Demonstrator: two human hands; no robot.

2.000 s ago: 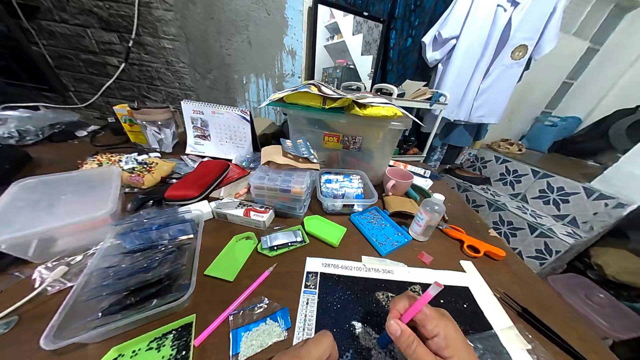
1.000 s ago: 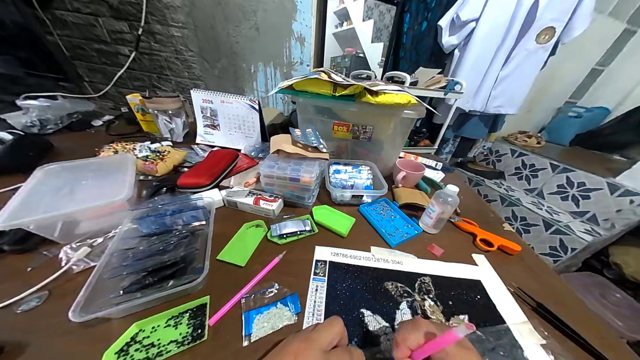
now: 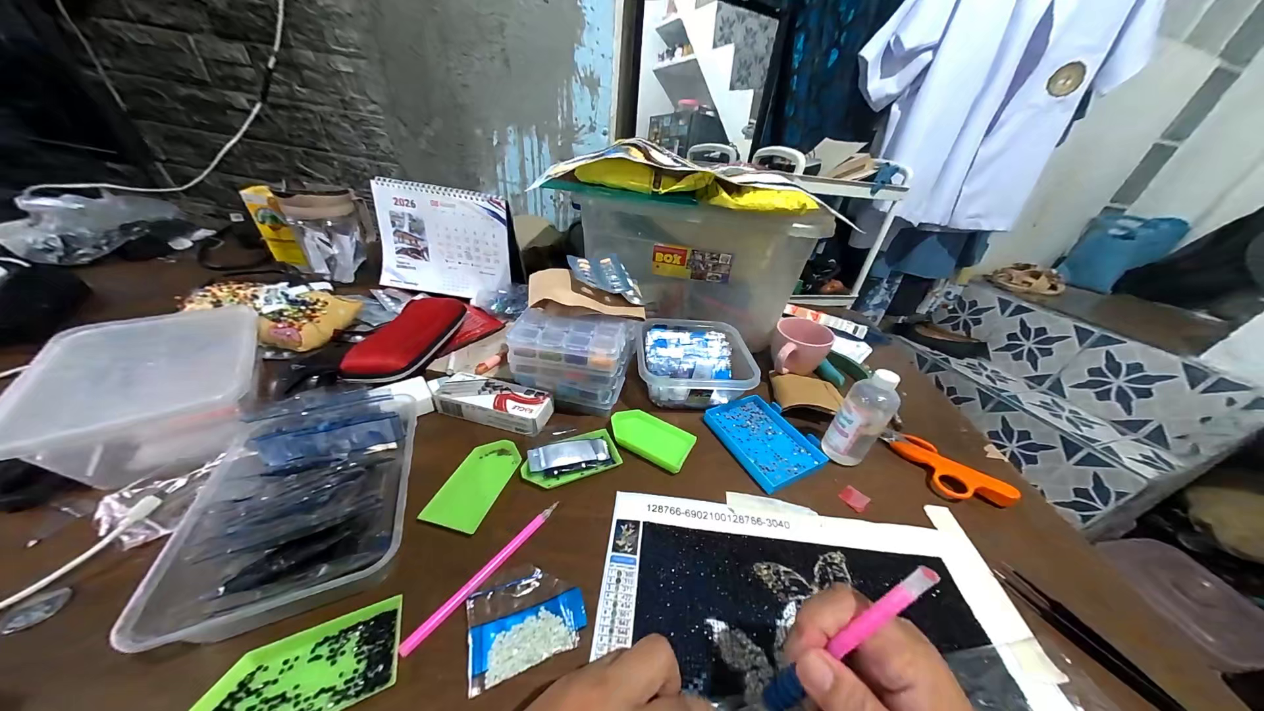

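A diamond painting canvas (image 3: 691,563) with a dark picture and white margins lies at the lower right of the table. My right hand (image 3: 869,652) holds a pink diamond painting pen (image 3: 882,614), its dark blue end low over the picture. My left hand (image 3: 627,681) rests at the canvas's lower left edge; its fingers look curled, and what lies under them is hidden. Left of the canvas are a small bag of pale beads (image 3: 533,644) and a second pink pen (image 3: 479,578). A green tray with black beads (image 3: 316,667) lies near the front edge.
Green trays (image 3: 471,489), a blue bead tray (image 3: 765,442), a clear bottle (image 3: 861,420) and orange scissors (image 3: 953,472) stand or lie beyond the canvas. Black tweezers (image 3: 1091,637) are at the right. An open plastic container (image 3: 400,513) of packets is at the left; a pink mug (image 3: 802,346) stands behind.
Two seconds ago the pen in my right hand stood more upright; one second ago it lay lower, near the canvas's bottom. It now slants up to the right. The left hand stays at the canvas's lower left.
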